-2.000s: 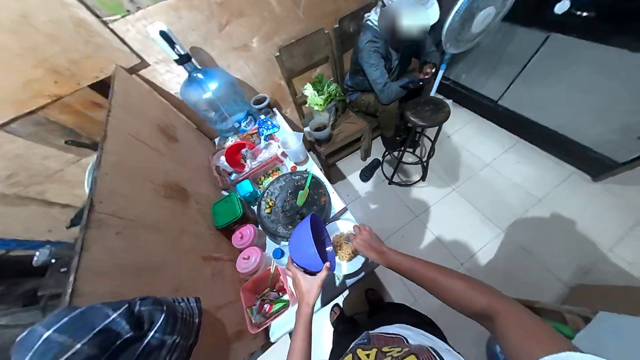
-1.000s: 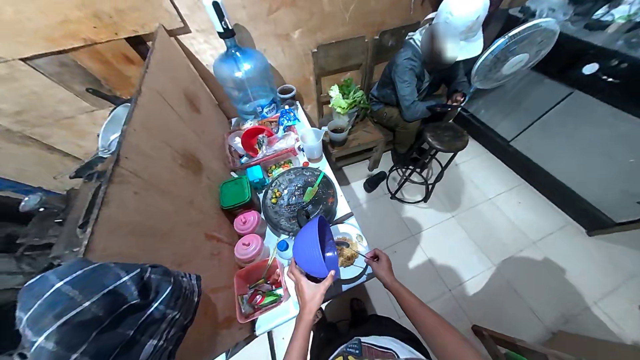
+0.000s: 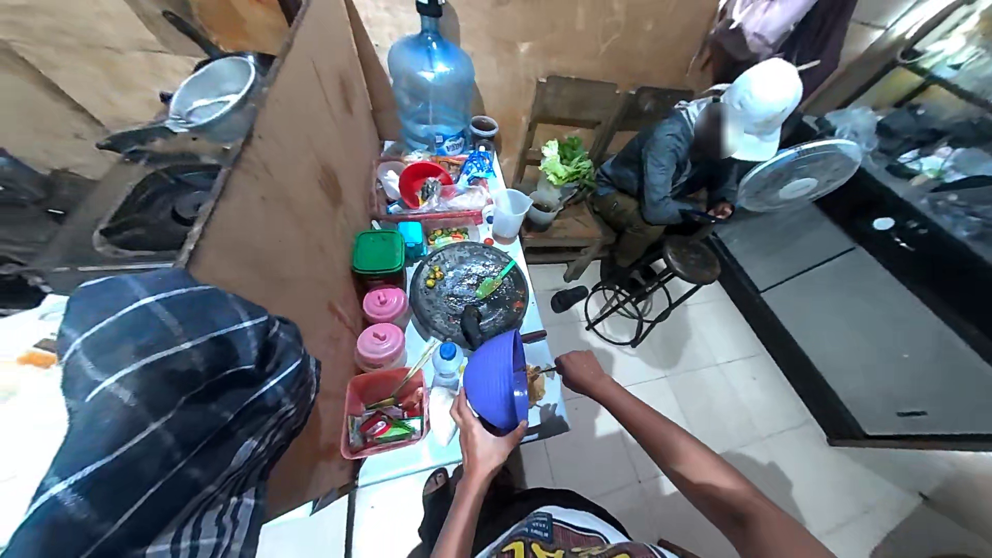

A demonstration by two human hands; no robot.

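My left hand (image 3: 484, 442) holds a blue plastic bowl (image 3: 496, 384) tipped on its side, its opening facing right. My right hand (image 3: 583, 372) grips the handle of a metal utensil (image 3: 547, 370), whose end reaches brown food (image 3: 536, 385) beside the bowl's rim. The bowl partly hides that food and what lies under it. Just beyond the bowl, a large dark stone mortar (image 3: 446, 310) holds a green spoon (image 3: 496, 280), a dark pestle (image 3: 470, 325) and small yellow-green pieces (image 3: 434, 277).
Left of the mortar stand pink lidded jars (image 3: 381, 346), a green-lidded container (image 3: 378, 252) and a red basket of packets (image 3: 353, 403). A blue-capped bottle (image 3: 447, 364) is beside the bowl. Behind are a plastic jug (image 3: 510, 215) and water bottle (image 3: 432, 85). A person (image 3: 659, 170) sits near a fan (image 3: 802, 174).
The bowl is tipped further toward the right than two seconds ago. My right hand stays near the food, with the utensil in it. The view has shifted and turned.
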